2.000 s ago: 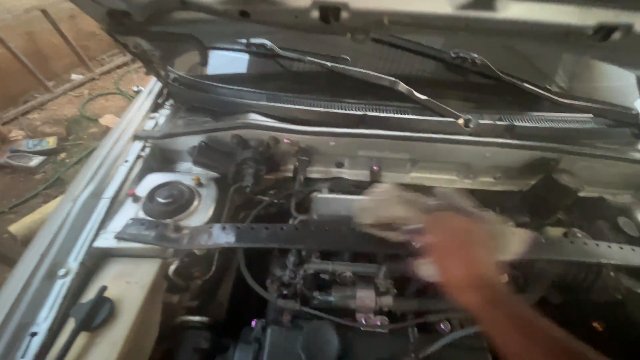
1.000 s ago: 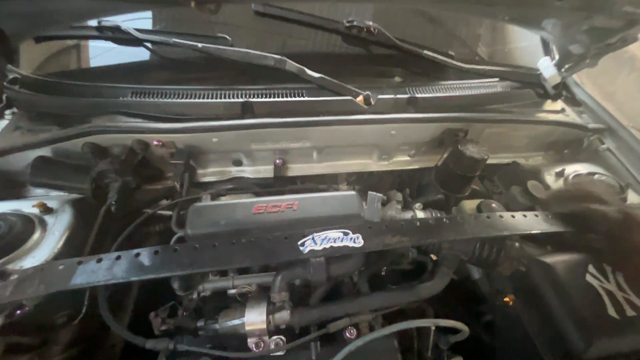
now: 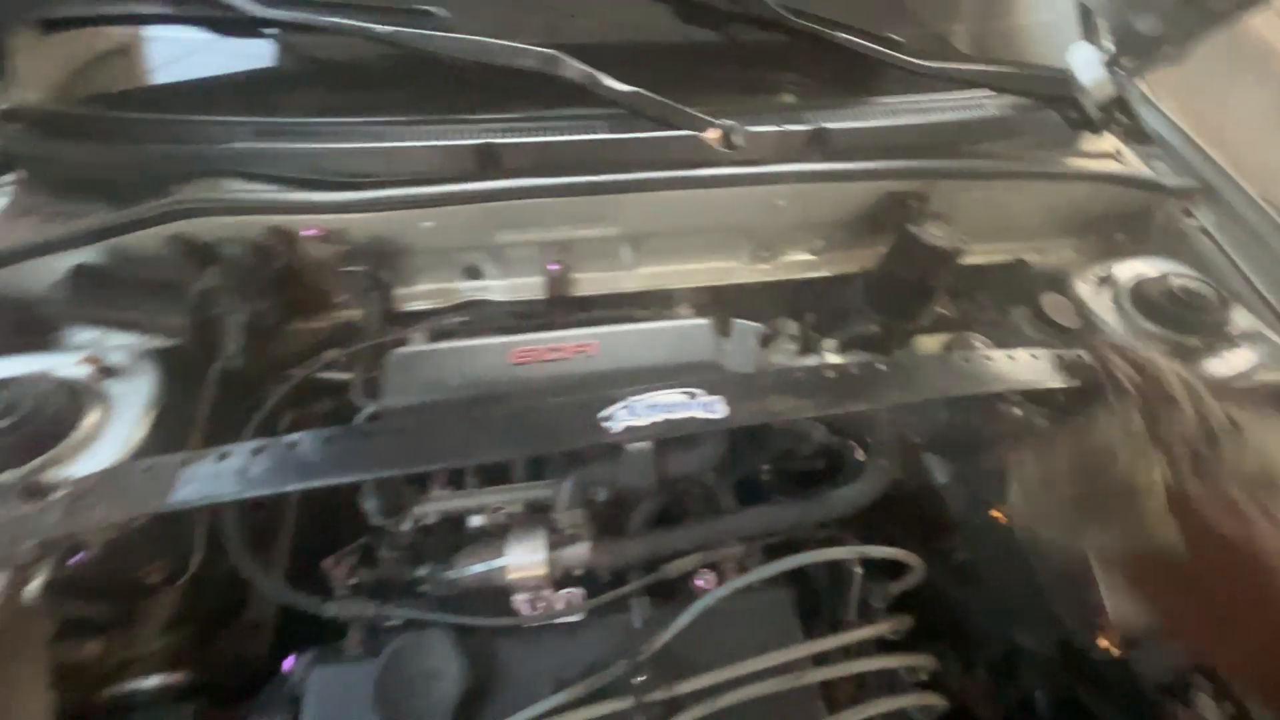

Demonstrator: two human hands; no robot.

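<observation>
At the right edge, strongly blurred, my right hand [image 3: 1210, 570] holds a light brown cloth [image 3: 1090, 490] close to the right end of a dark metal strut brace [image 3: 850, 388]. The brace crosses the car's engine bay and bears a blue and white sticker [image 3: 664, 408] with lettering. Behind the brace lies a grey intake cover [image 3: 460, 370] with red lettering. Blur hides the fingers and whether the cloth touches the brace. My left hand is not seen.
Strut towers stand at the left [image 3: 120, 400] and right [image 3: 1180, 300]. Hoses and several cables [image 3: 790, 680] run in front of the brace. A wiper arm [image 3: 600, 80] lies beyond the black cowl. The raised hood's edge shows at the upper right.
Two seconds ago the hand and cloth were over the right half of the brace; now they are near its right end. The view has shifted right and closer.
</observation>
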